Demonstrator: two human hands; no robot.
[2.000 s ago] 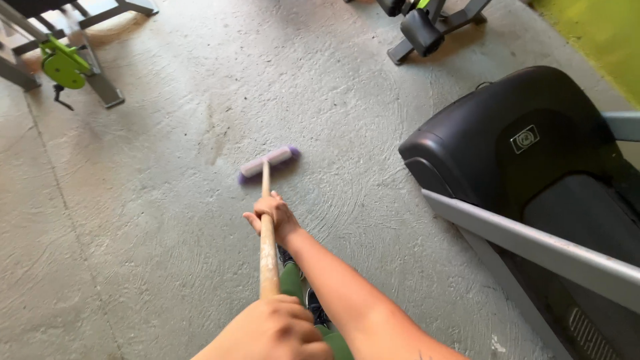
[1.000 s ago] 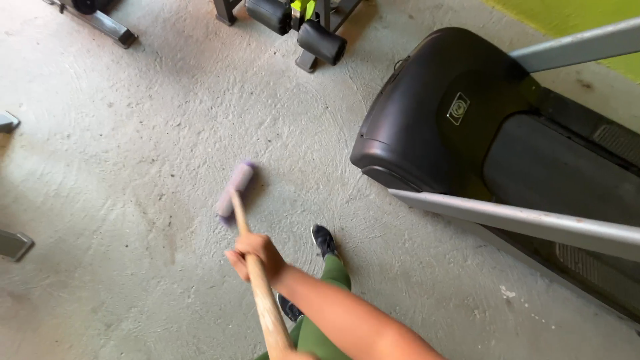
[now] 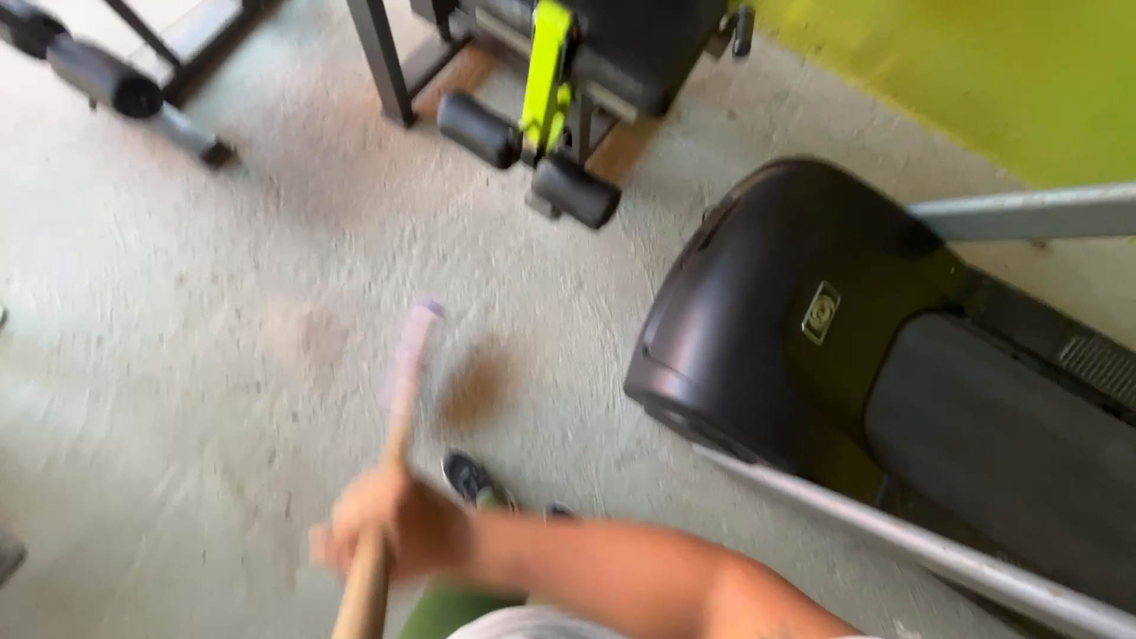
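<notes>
My right hand (image 3: pixel 382 524) is closed around the pale wooden handle of a broom (image 3: pixel 362 595), its forearm reaching in from the lower right. The handle runs up from the bottom edge to the pink and purple broom head (image 3: pixel 412 359), blurred and seen nearly end-on, over the grey concrete floor (image 3: pixel 266 426). A blurred brownish patch (image 3: pixel 479 382) shows just right of the head. My left hand is out of view, and the handle's top end is cut off by the bottom edge.
A black treadmill (image 3: pixel 754 337) with metal side rails (image 3: pixel 1021 213) fills the right. Ahead stands a gym bench with black foam rollers (image 3: pixel 577 189) and a lime-green bar (image 3: pixel 546 75). Another machine's frame (image 3: pixel 115 80) is at the upper left. My dark shoe (image 3: pixel 466 475) is near the broom.
The broom head has turned from lying crosswise to pointing nearly away from me. My left hand, on the handle two seconds ago, has left the view. The view has shifted toward the gym machines.
</notes>
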